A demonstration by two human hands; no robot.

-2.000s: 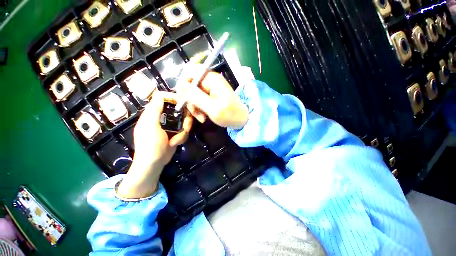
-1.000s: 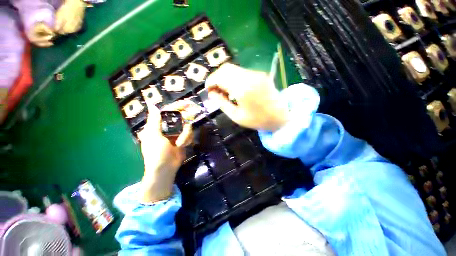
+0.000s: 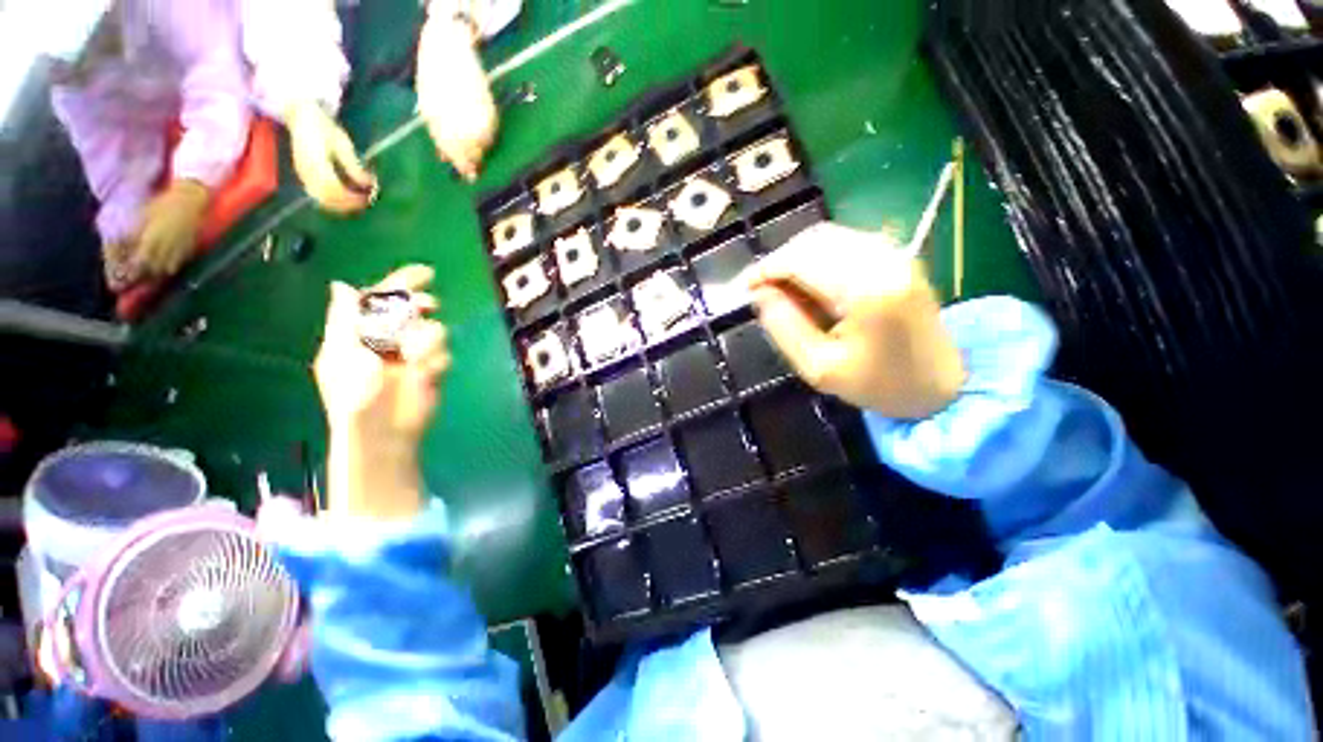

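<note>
My left hand (image 3: 380, 380) is left of the tray, palm up, its fingers around a small dark unit (image 3: 386, 321) with a pale rim. My right hand (image 3: 863, 316) is over the right side of the black blister tray (image 3: 718, 558), fingertips pinched near a bright white patch at a pocket; I cannot tell if they grip anything. Gold-rimmed square units (image 3: 634, 228) with dark round centres fill the far pockets. A slim white stick (image 3: 936, 206) shows beside my right hand; whether held or lying is unclear. A thin yellowish stick (image 3: 959, 218) is next to it.
Stacked black ribbed trays (image 3: 1110, 189) stand at right, with gold units (image 3: 1277, 128) beyond. A pink fan (image 3: 196, 612) is at lower left. Other people's hands (image 3: 328, 157) are across the pale line at upper left. Small dark parts (image 3: 607, 64) lie on the green surface.
My left hand has moved left, away from the tray, with the unit. My right hand stays over the tray's right side. The view has shifted, showing more of the fan and other people.
</note>
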